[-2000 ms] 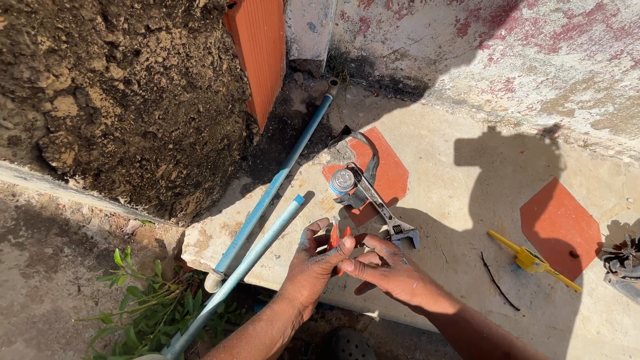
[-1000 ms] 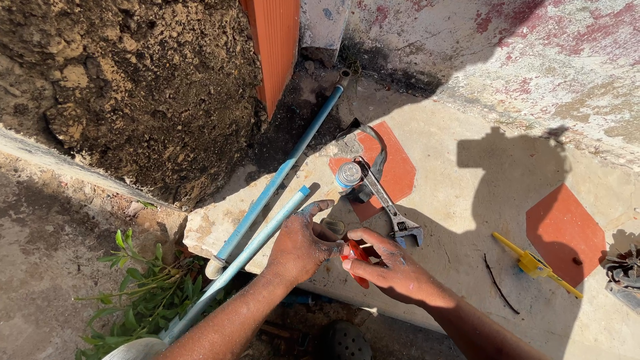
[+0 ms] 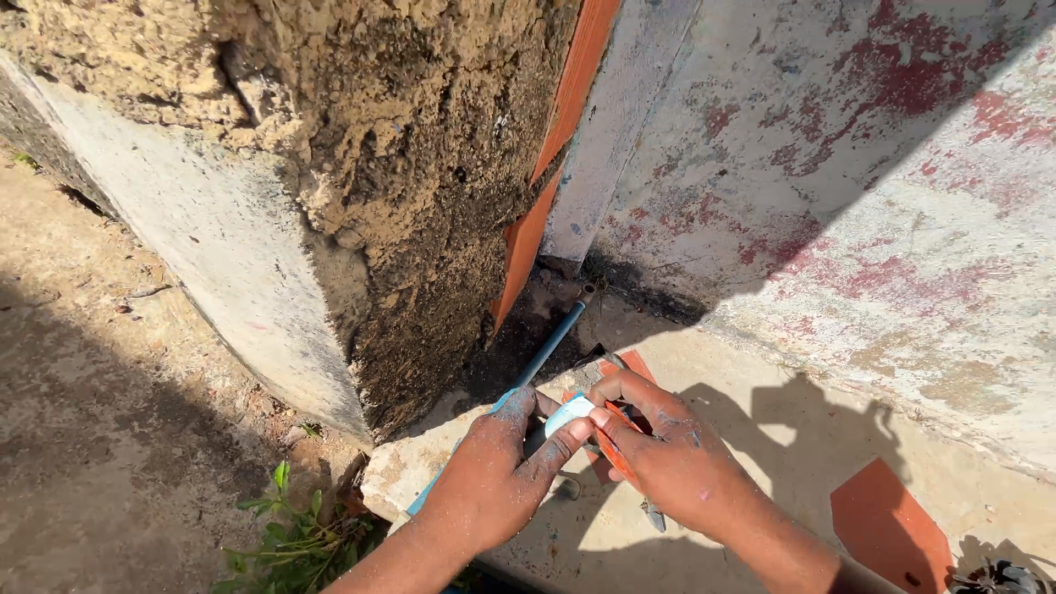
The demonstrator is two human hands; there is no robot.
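My left hand [image 3: 507, 466] pinches a short white piece with a blue edge [image 3: 569, 415] between thumb and fingers. Whether that piece is the end of a pipe cannot be told. Close against it, my right hand [image 3: 672, 454] grips a slim orange object [image 3: 615, 450], its kind partly hidden by the fingers; the right fingertips also meet the white piece. Behind the left hand a blue plastic pipe [image 3: 551, 345] lies on the ground, its far end near the wall corner. The jaw of an adjustable wrench [image 3: 653, 516] shows below my right hand, the rest covered.
A rough, broken earthen wall face [image 3: 412, 190] with orange hollow brick [image 3: 528, 239] stands ahead to the left. A peeling painted wall [image 3: 825, 190] rises at the right. Orange floor patches [image 3: 891, 524] mark the concrete ledge. A green plant [image 3: 301, 536] grows beside its edge.
The white piece now shows between my hands, which have come close together. The orange object stays in my right hand. The view has swung up and left, and the yellow tool is out of sight.
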